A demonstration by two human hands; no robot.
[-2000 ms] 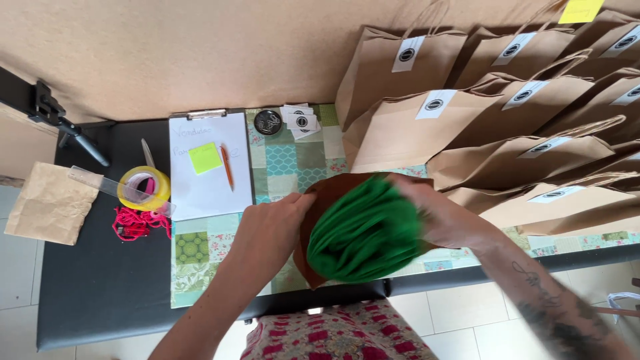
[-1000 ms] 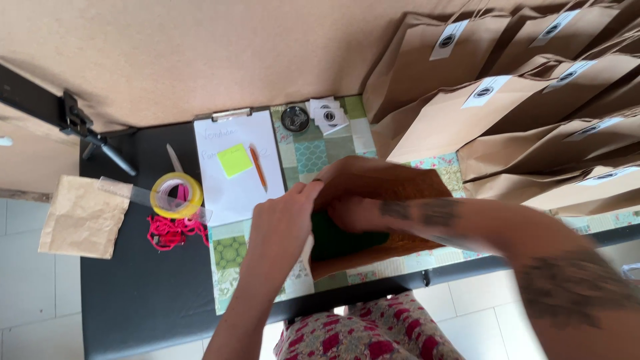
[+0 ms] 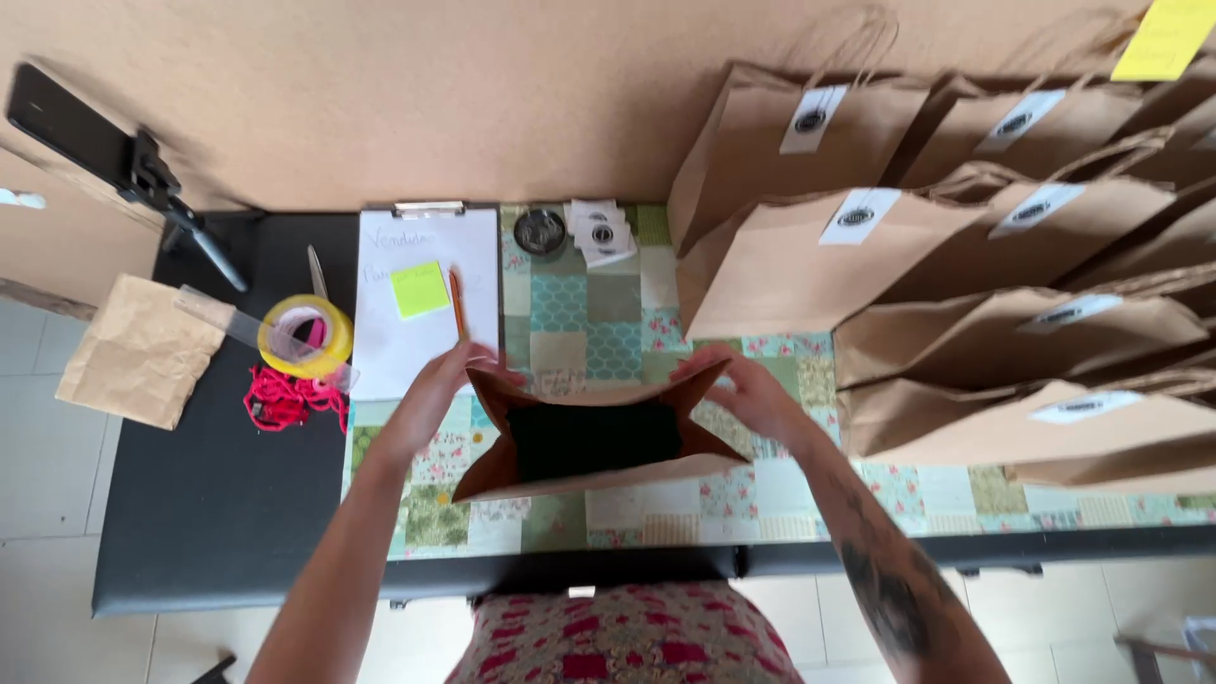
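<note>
A brown paper bag [image 3: 608, 480] stands on the patchwork cloth [image 3: 560, 522] in front of me, its mouth facing up and spread wide. Dark cloth [image 3: 597, 439] lies folded inside it; its colour is hard to tell in the shadow. At the bag's left upper corner is my left hand [image 3: 442, 389], fingers on the paper edge. My right hand [image 3: 750, 394] touches the right upper corner, with its fingers partly behind the paper.
Several brown paper bags [image 3: 807, 275] with handles crowd the right. Leftward are a clipboard [image 3: 427, 209], a pencil [image 3: 458, 304], yellow tape [image 3: 332, 351], red yarn [image 3: 285, 404], scissors [image 3: 316, 273], a folded paper bag [image 3: 142, 351] and a phone on a stand [image 3: 71, 128].
The green cloth, two seconds ago at the bag's mouth, has gone down into the bag. My right hand has come out of the bag to its right upper corner.
</note>
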